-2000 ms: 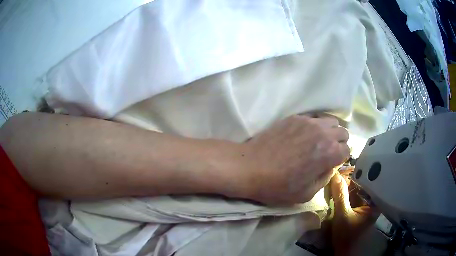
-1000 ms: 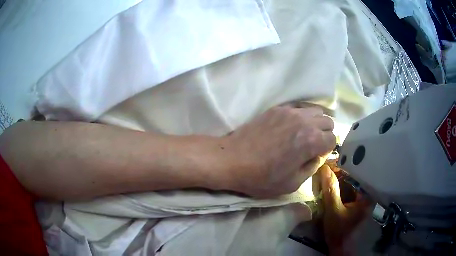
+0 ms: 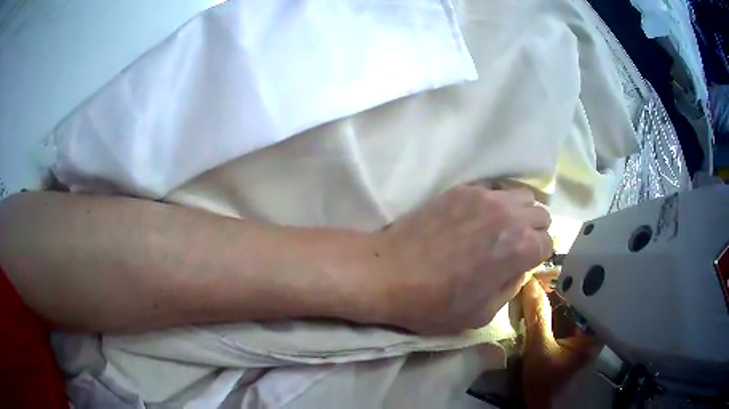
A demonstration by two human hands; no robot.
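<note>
The cream fabric (image 3: 424, 148) lies bunched and folded across the work area. A whiter, straight-edged cloth (image 3: 320, 68) lies over it. My left hand (image 3: 472, 260) is curled down on the cream fabric beside the lit needle area, with its fingertips mostly hidden. My right hand (image 3: 545, 343) is low at the right, partly behind the machine head and in shadow. One of its fingers points up beside the fabric edge near the lamp light; its grip is hidden. The needle and presser foot cannot be made out clearly.
The white-grey sewing machine head (image 3: 655, 272) stands close at the right of both hands, with a red label cut off by the frame edge. The white table (image 3: 88, 56) shows at upper left. Crinkled shiny material (image 3: 659, 152) and dark items lie at upper right.
The view shifted so that the machine head showed more a second ago and sits further right and lower now. Both hands keep nearly the same pose beside the needle area.
</note>
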